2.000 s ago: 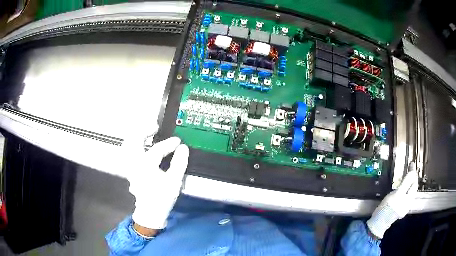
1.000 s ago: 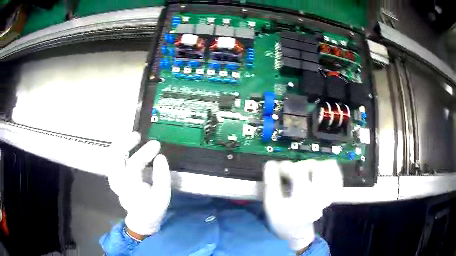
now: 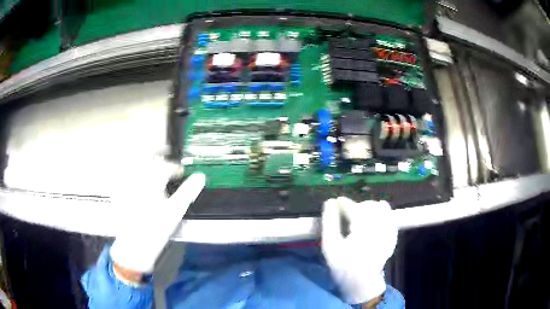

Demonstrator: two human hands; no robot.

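A green populated circuit board lies in a black solder pallet on the conveyor in front of me; the picture is blurred. My left hand, in a white glove, is at the pallet's lower left corner, thumb stretched over the rim. Its fingers are blurred, and whether they grip the rim is hard to tell. My right hand, in a white glove, is over the near rail below the pallet's front edge, fingers curled. Whether it holds anything is hidden.
The near conveyor rail runs across in front of my blue coat. A shiny metal plate lies left of the pallet, and metal bars stand to the right. A green mat is behind the far rail. Dark shapes are below the line.
My right hand has moved left from the rail at the far right to the pallet's front edge, its fingers now more curled. My left hand stays near the pallet's corner. The view has shifted.
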